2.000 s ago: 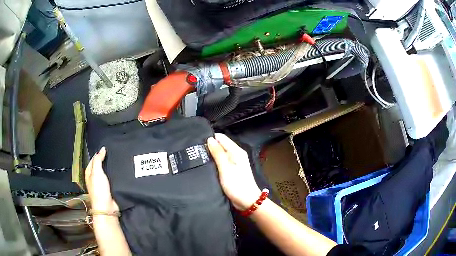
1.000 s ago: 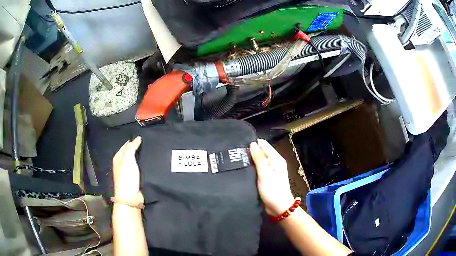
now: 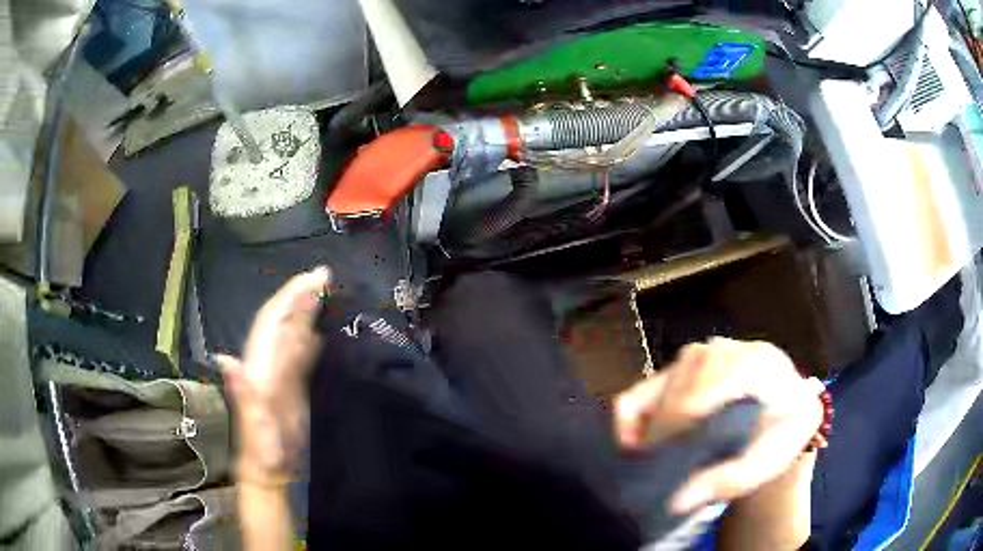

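A black fabric bag (image 3: 464,452) lies over my lap, blurred by motion. The label side with the white brand label is not visible. My left hand (image 3: 278,371) is at the bag's left edge, fingers pointing up and blurred; whether it grips cloth is unclear. My right hand (image 3: 722,420) is at the bag's right side, bent over with dark cloth between thumb and fingers. The orange suction head (image 3: 386,172) is above the bag and does not touch it.
A grey ribbed hose (image 3: 604,124) runs below the green panel (image 3: 625,62). An open cardboard box (image 3: 722,269) and a blue bin (image 3: 897,490) with dark bags stand at right. Beige-brown bags (image 3: 135,431) are at left, a speckled stand base (image 3: 264,161) at upper left.
The bag has turned from its flat, label-up position and its labels are out of sight. My right hand has moved right and down; my left hand stays near the left edge.
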